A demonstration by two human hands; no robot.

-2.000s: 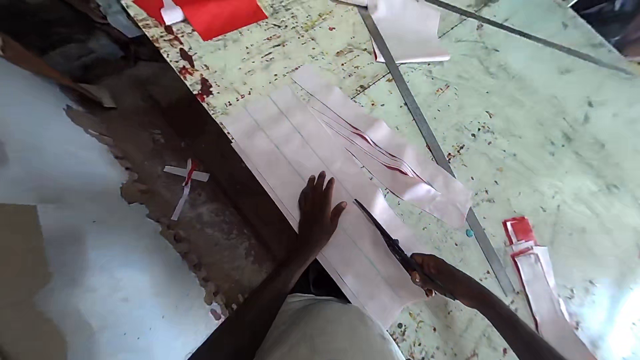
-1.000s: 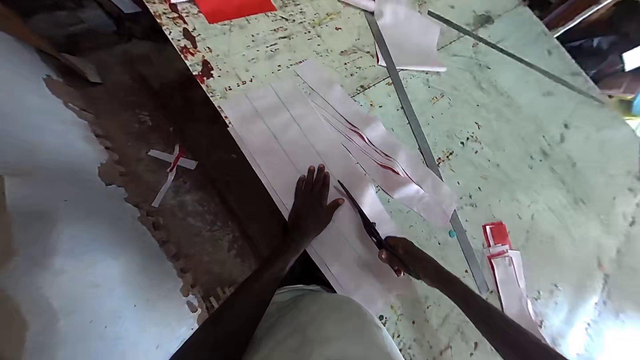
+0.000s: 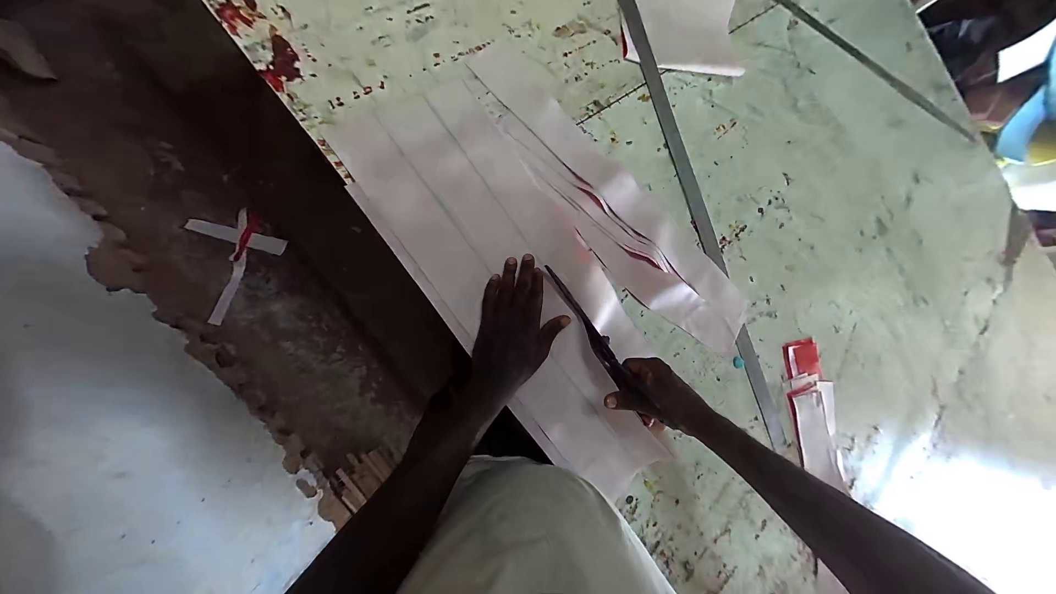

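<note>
Pale pink sheet material with drawn parallel lines lies on the worktable, its left edge along the table's edge. My left hand rests palm down on it, fingers slightly apart, holding nothing. Just right of that hand, dark-handled scissors lie along the sheet with their tips pointing up and left. My right hand grips their handles; whether the blades are apart I cannot tell. Further right, long cut strips with red showing between their layers fan out from the sheet, close to a long metal straightedge.
A stack of narrow red and white strips lies at the right. Folded pale material sits at the top, partly under the straightedge. Another long bar crosses the upper right. Crossed scraps lie on the floor at left.
The view has shifted, and the red piece at the upper left is out of view. My left hand stays flat on the sheet and my right hand still holds the scissors.
</note>
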